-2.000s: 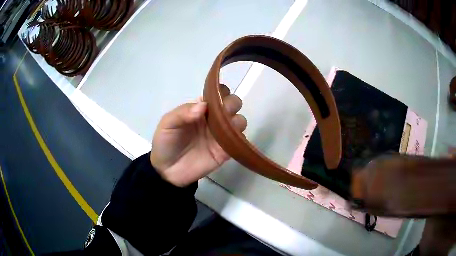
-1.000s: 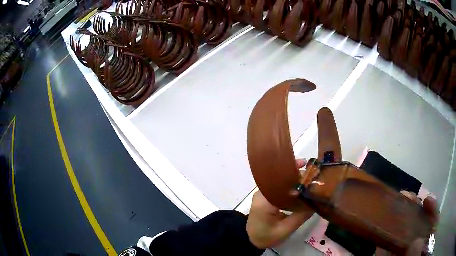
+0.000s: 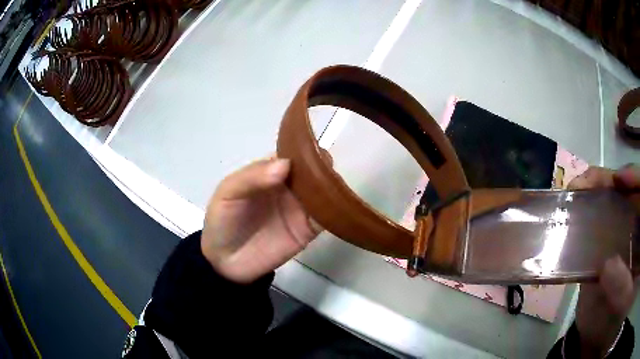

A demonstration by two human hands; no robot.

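Observation:
A brown headband (image 3: 309, 172) with a dark strip inside is held up over the table by my left hand (image 3: 256, 217), thumb outside and fingers behind. My right hand (image 3: 609, 280), partly cut off by the right edge, holds the shiny see-through roller box (image 3: 523, 235). The box's small dark roller head (image 3: 420, 240) is at the headband's lower end, touching or very near it. The box hides the tip of the headband's other end.
A black pad (image 3: 502, 146) lies on a pink printed sheet (image 3: 544, 306), with a small black loop (image 3: 515, 299). Rows of headbands (image 3: 88, 84) stand at the table's upper left. Another brown band (image 3: 629, 112) lies at the right edge. The floor (image 3: 77, 210) is left of the table.
Since one second ago the headband has turned so its inside shows, and the box has swung level, its roller head now at the band's lower end. The view has also shifted.

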